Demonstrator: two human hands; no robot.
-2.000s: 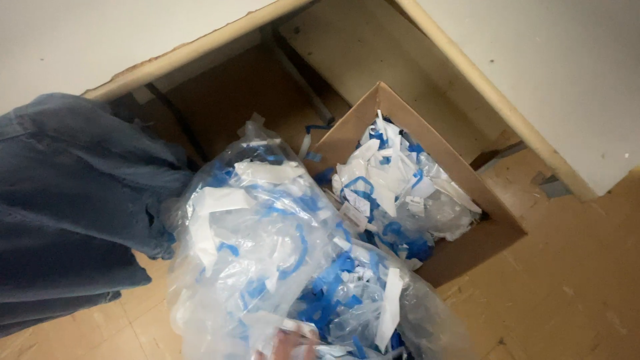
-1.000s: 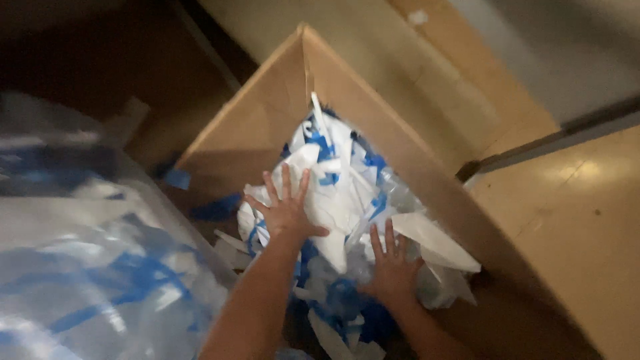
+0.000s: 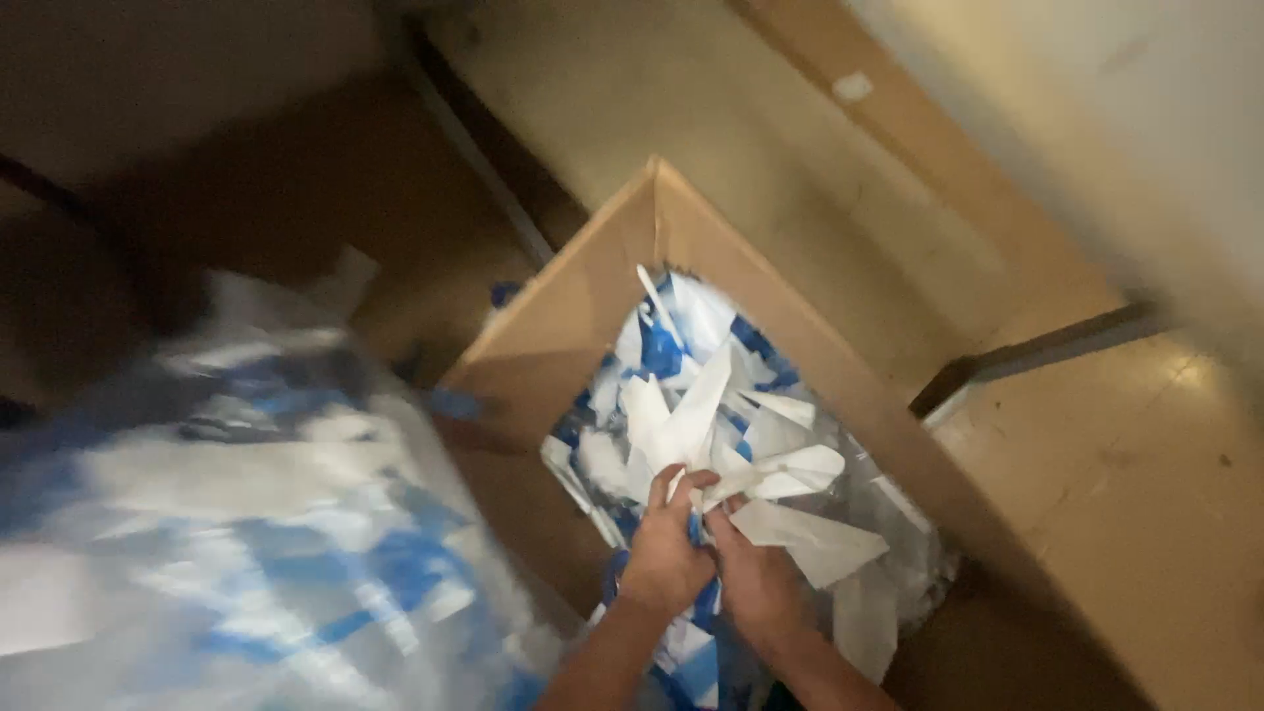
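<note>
Inside a cardboard box (image 3: 810, 336) lies a heap of white paper pieces, blue strips and clear plastic. My left hand (image 3: 667, 543) and my right hand (image 3: 755, 573) are close together over the middle of the heap. Both grip a bunch of crumpled white paper (image 3: 691, 420), which fans out beyond the fingers. A loose white sheet (image 3: 815, 541) lies beside my right hand. To the left of the box stands a large clear plastic bag (image 3: 296, 494) full of similar white and blue scraps, blurred in this view.
Behind the box is a pale recess with a wooden edge (image 3: 948, 178). A dark metal strip (image 3: 1037, 351) runs across the tan floor (image 3: 1145, 474) at the right. Another metal bar (image 3: 484, 168) slants behind the box's left wall.
My hands were spread apart on the heap a second ago; they have come together and gripped white paper. The view earlier moved closer to the box.
</note>
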